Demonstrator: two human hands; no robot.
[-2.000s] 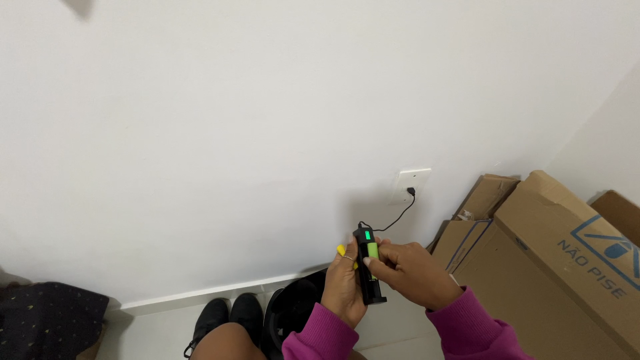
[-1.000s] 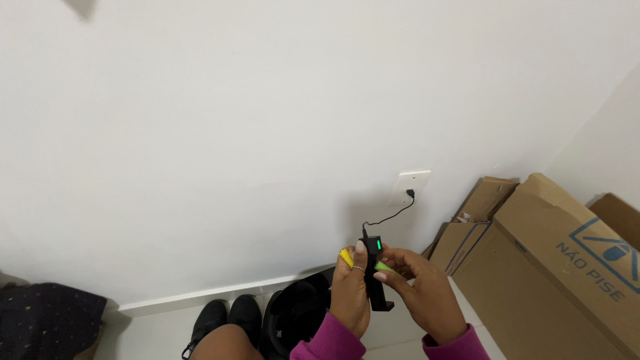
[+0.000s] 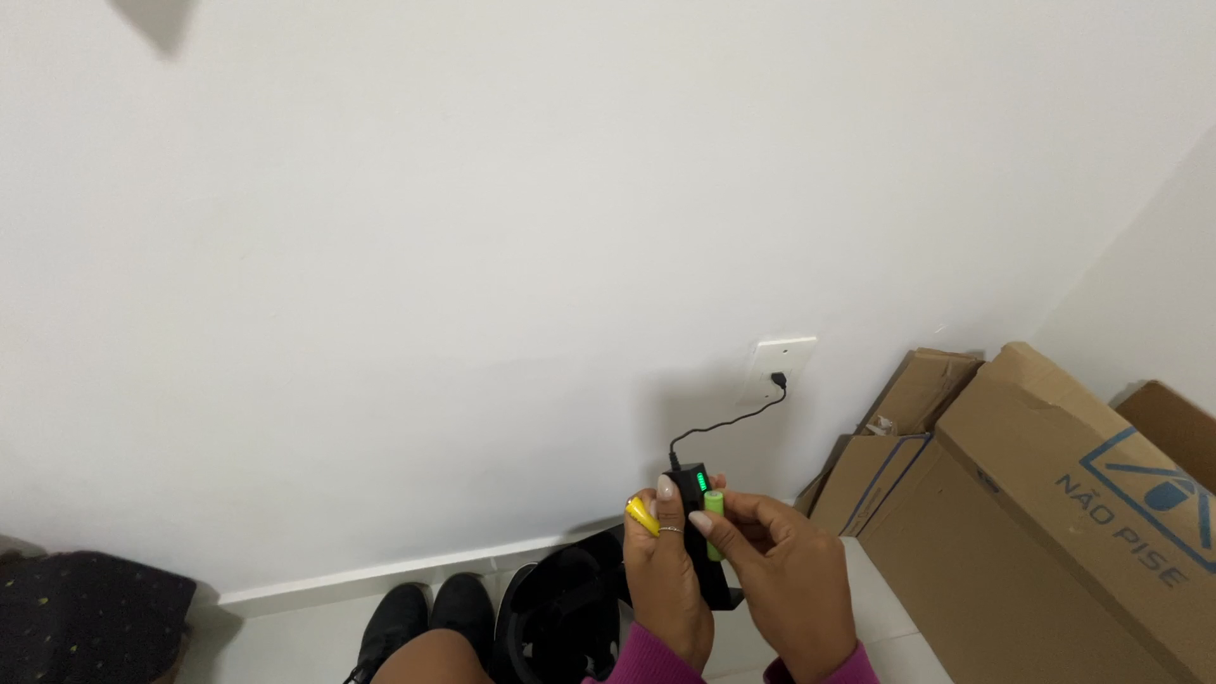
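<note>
My left hand (image 3: pixel 665 579) holds a black battery charger (image 3: pixel 711 568) with a lit green display, and a yellow cylindrical battery (image 3: pixel 642 516) is tucked between its fingers on the left. Between the thumb and fingers of my right hand (image 3: pixel 793 570) is a green cylindrical battery (image 3: pixel 713 524), upright over the right side of the charger; whether it touches the slot cannot be told. A thin black cable (image 3: pixel 727 423) runs from the charger's top to a plug (image 3: pixel 779 379) in the white wall outlet (image 3: pixel 766 366).
Cardboard boxes (image 3: pixel 1026 532) lean against the wall at the right, one bearing blue print. Below are black shoes (image 3: pixel 464 608) and a black open item (image 3: pixel 560 608) on the tiled floor. A dark speckled cloth (image 3: pixel 90 617) lies at the lower left.
Two seconds ago the green battery lay along the charger under my right fingers; now it is held upright at the charger's right side. The charger has turned in my left hand.
</note>
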